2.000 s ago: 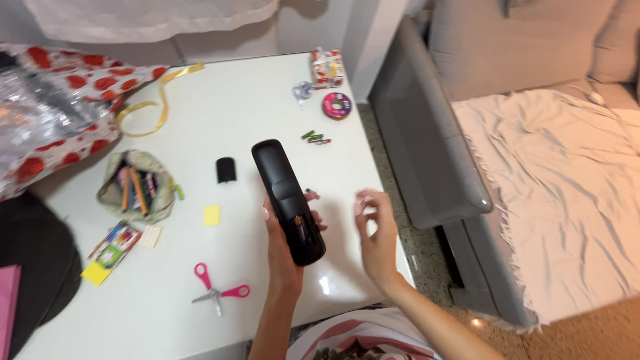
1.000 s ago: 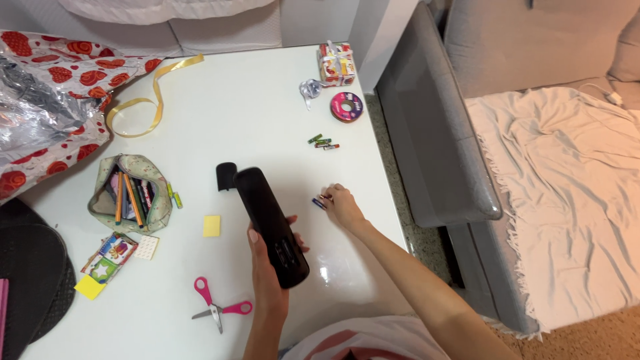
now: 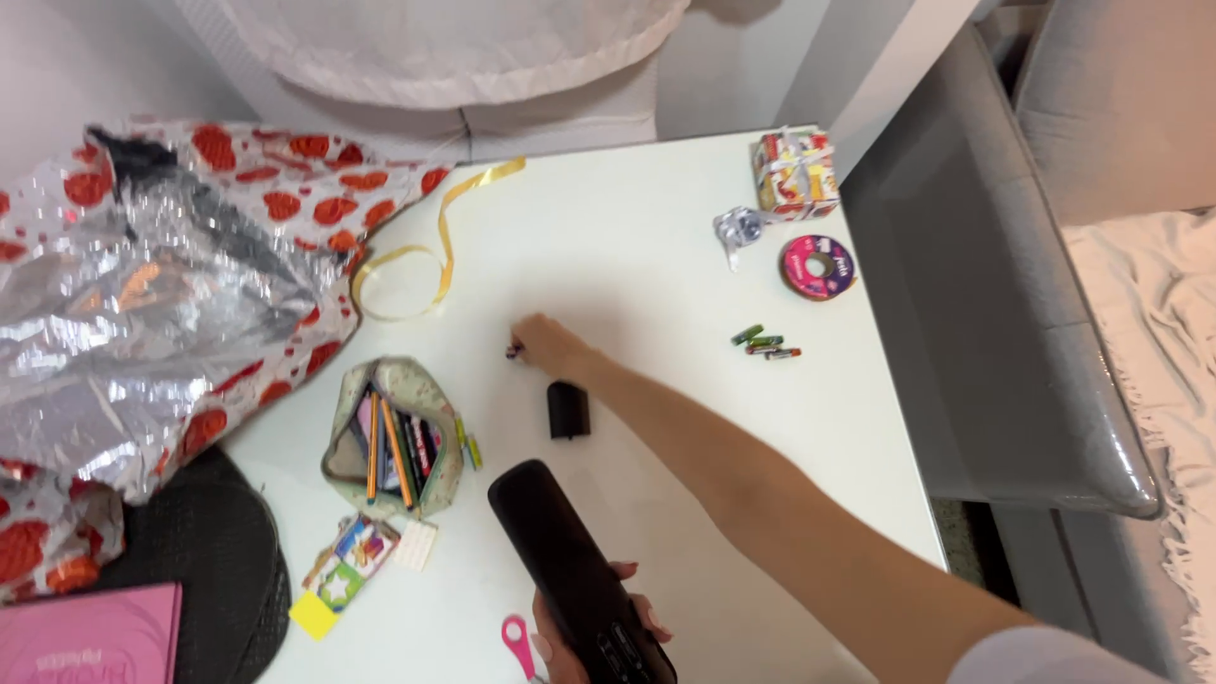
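My left hand (image 3: 560, 632) is closed around a long black handheld device (image 3: 570, 570) at the bottom centre. Over the white table's middle, my right hand (image 3: 546, 344) has its fingers around small dark cylinders (image 3: 514, 351), partly hidden, that look like batteries. Just below that hand lies a black cover (image 3: 568, 410). Several small green and red batteries (image 3: 766, 343) lie to the right. Two yellow-green ones (image 3: 469, 445) rest against an open pencil case (image 3: 394, 437) holding pencils and pens. Pink-handled scissors (image 3: 519, 646) are partly hidden by my left hand.
Patterned foil wrapping (image 3: 190, 285) covers the left side, with a gold ribbon (image 3: 445, 237) beside it. A wrapped box (image 3: 796, 176), silver ribbon (image 3: 738, 231) and ribbon spool (image 3: 818, 267) stand at back right. Lower left are a colourful packet (image 3: 351, 560), an eraser-like block (image 3: 416, 544) and a pink book (image 3: 90, 632).
My right hand has moved from the table's right part leftward, past the black cover, with the small dark cylinders. The black device in my left hand now sits lower, apart from the cover.
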